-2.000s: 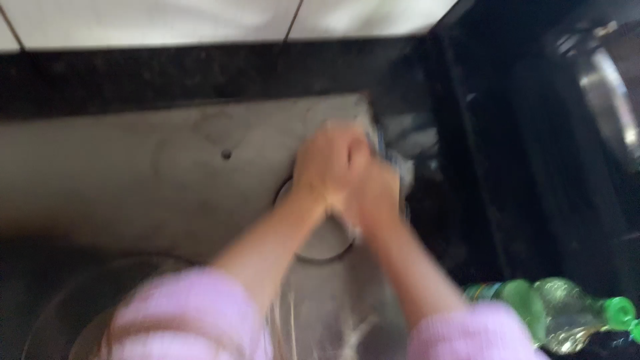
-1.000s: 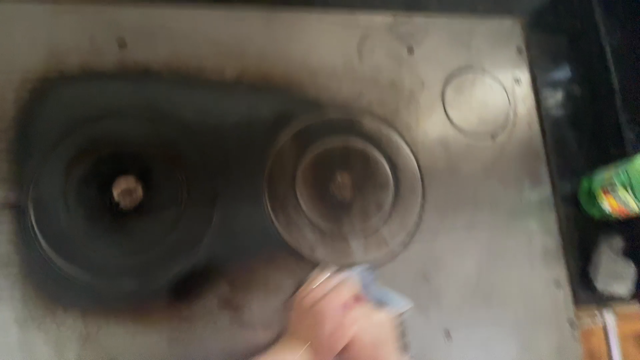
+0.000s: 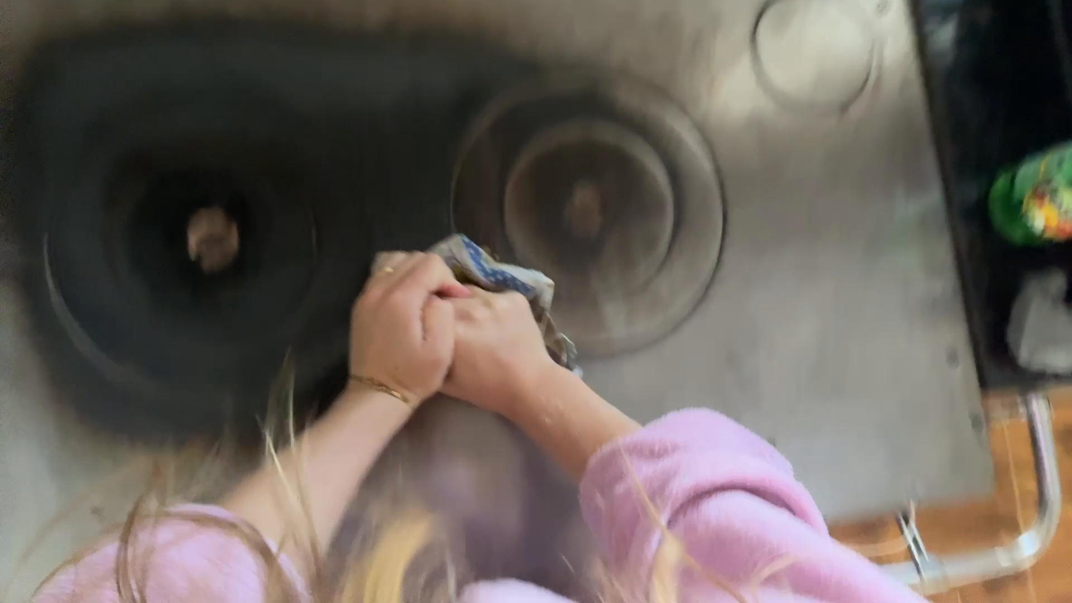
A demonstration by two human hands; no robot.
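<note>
My right hand [image 3: 494, 343] is closed on a crumpled cloth [image 3: 502, 276], grey-white with blue, and presses it on the metal stovetop [image 3: 837, 335]. Against and partly over that hand lies my left hand [image 3: 402, 322], with a ring and a thin bracelet; whether it also grips the cloth is hidden. Both hands are between the blackened left burner recess [image 3: 213, 239] and the round right burner recess [image 3: 586, 209], near its lower left rim. Fingertips and the cloth's underside are out of sight.
On the dark surface at the right lie a green bottle [image 3: 1043, 197] and a blurred pale object [image 3: 1043, 322]. A metal pipe [image 3: 1043, 477] bends past the stovetop's lower right corner. A circular mark [image 3: 814, 54] shows at the upper right.
From the small circular mark near the wall, my joined hands have come to the front of the stovetop, then left to between the burner recesses. The view has shifted a lot.
</note>
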